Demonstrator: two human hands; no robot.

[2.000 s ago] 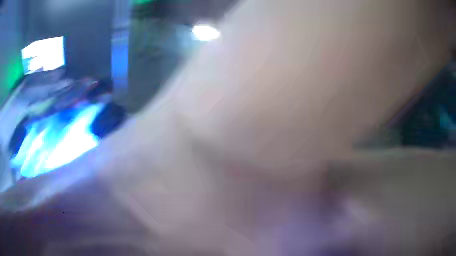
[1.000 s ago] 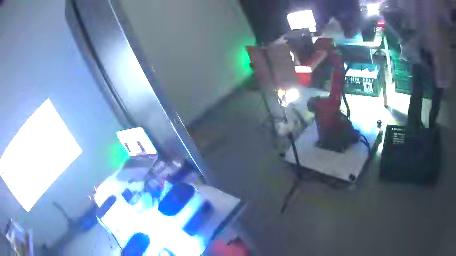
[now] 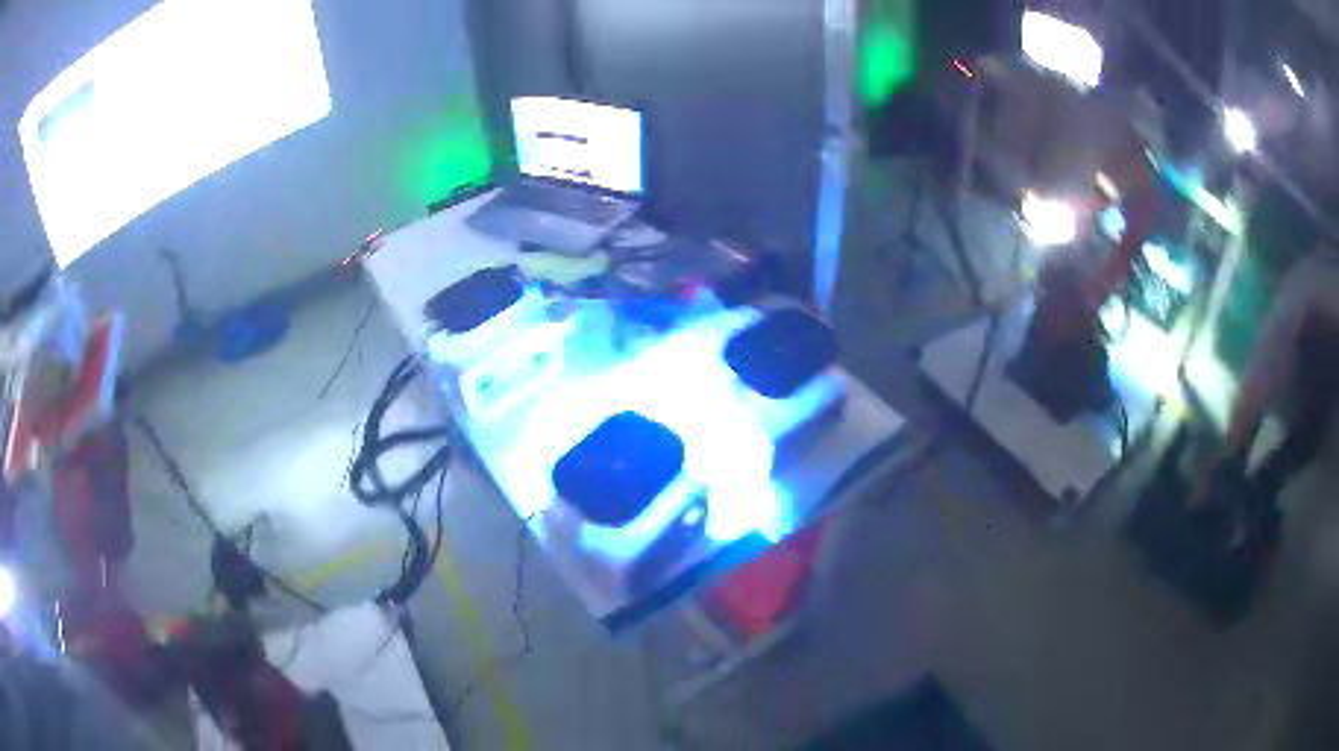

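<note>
Neither of my hands is in the picture. A white bench (image 3: 514,506) stands in front of me under a strong blue-white glare. A projector with a black rounded-square end (image 3: 618,468) sits at its near edge. A second projector (image 3: 781,352) sits at the right side, and a third black end (image 3: 477,298) shows at the left side. The glare hides much of the bench top. A silver laptop (image 3: 579,147) with a lit screen is open at the far end.
A red robot arm (image 3: 242,682) on a white base is at the lower left, blurred. Another red arm (image 3: 1065,330) stands on a white base at the right. Black cables (image 3: 397,470) hang beside the bench. A person's arm (image 3: 1278,360) shows at the right edge.
The view has turned left and come closer to the bench. The bench and laptop now sit near the middle, and the right robot arm has shifted towards the right edge.
</note>
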